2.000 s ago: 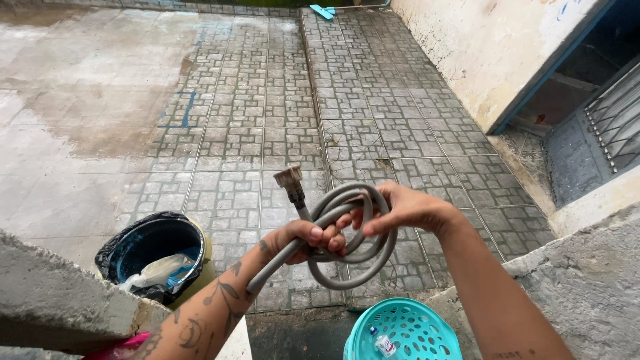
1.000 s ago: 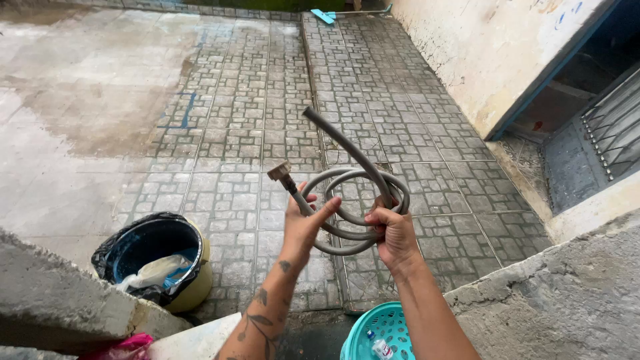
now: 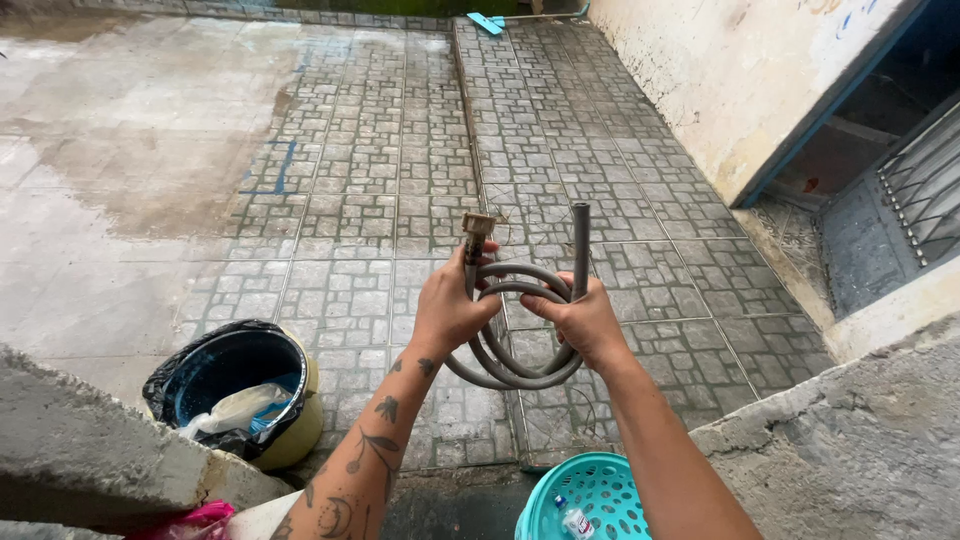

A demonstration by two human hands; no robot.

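A grey flexible hose (image 3: 525, 381) is looped into a small coil between my two hands. My left hand (image 3: 454, 300) grips the coil's left side, close to the dirty threaded end fitting (image 3: 478, 225), which points up. On the right side, my right hand (image 3: 581, 315) is closed around the loops and the hose's plain cut end (image 3: 582, 247), which stands upright above the fist. Parts of the fingers of both hands are hidden behind the coil.
A lined bucket (image 3: 304, 420) holding plastic bags stands at lower left. At the bottom is a turquoise perforated basket (image 3: 547, 487) with a small bottle (image 3: 576, 521). Rough concrete ledges (image 3: 847, 420) flank me. A turquoise squeegee or broom (image 3: 486, 22) lies far off by the wall (image 3: 697, 82).
Both hands were together on the coil two seconds ago and now hold its opposite sides. The plain end, leaning left one second ago, now points straight up.
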